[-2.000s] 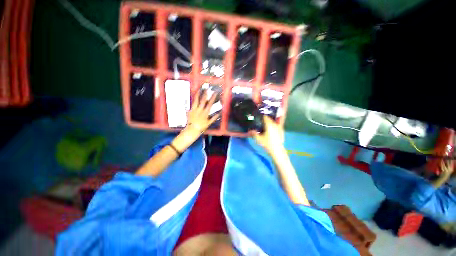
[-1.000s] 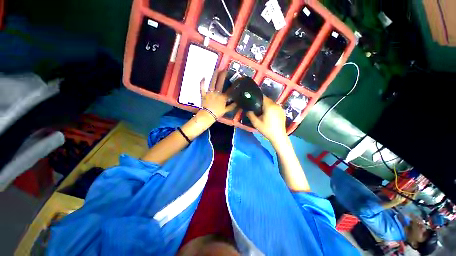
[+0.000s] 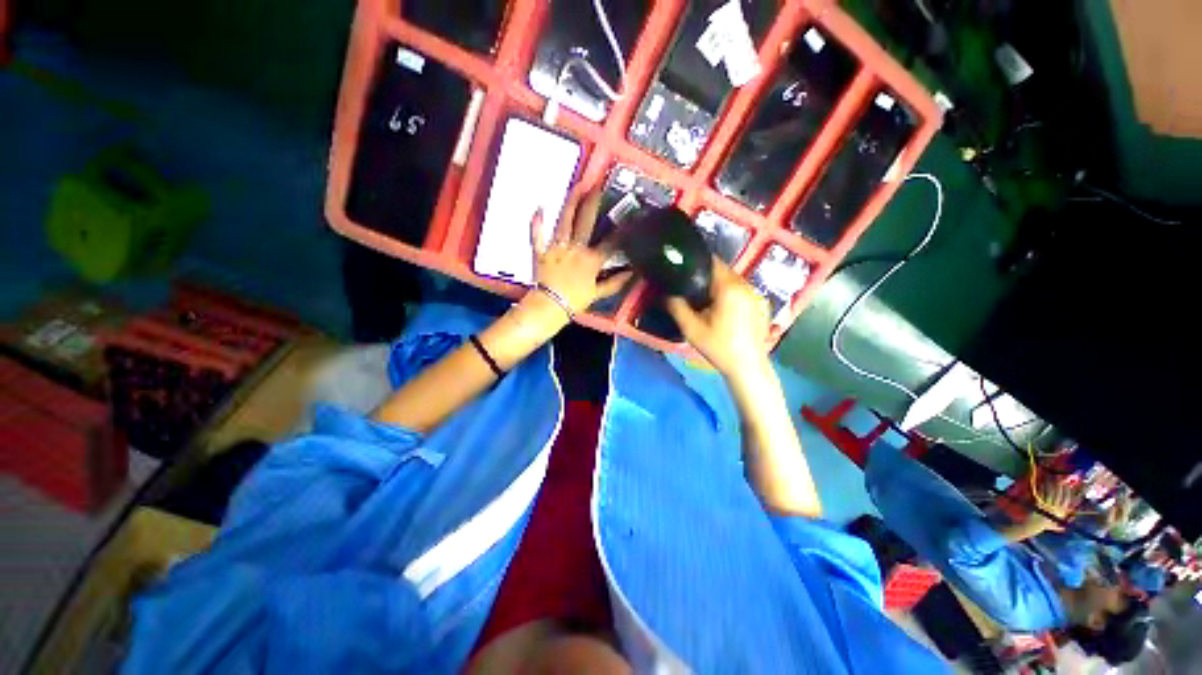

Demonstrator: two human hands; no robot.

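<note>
An orange-red tray (image 3: pixel 455 158) with slots holds several smartphones. A phone with a white glowing screen (image 3: pixel 525 205) lies in a front slot. Black phones with a small white label and handwritten marks, such as the one at the left (image 3: pixel 400 145), lie face up in other slots. My right hand (image 3: pixel 729 317) holds a black rounded device, perhaps a scanner (image 3: pixel 670 253), over the front slots. My left hand (image 3: pixel 570 270) rests with spread fingers at the slot beside the glowing phone; whether it grips the phone there is hidden.
A white cable (image 3: pixel 846 314) loops off the tray's right side. A green stool (image 3: pixel 121 218) and red crates (image 3: pixel 185 363) stand at the left. Another person in a blue sleeve (image 3: pixel 929 514) is at the lower right, near a red frame (image 3: pixel 844 429).
The view has turned and moved closer to the tray. The black device has shifted slightly right with my right hand since one second ago. My left hand stays beside the glowing phone.
</note>
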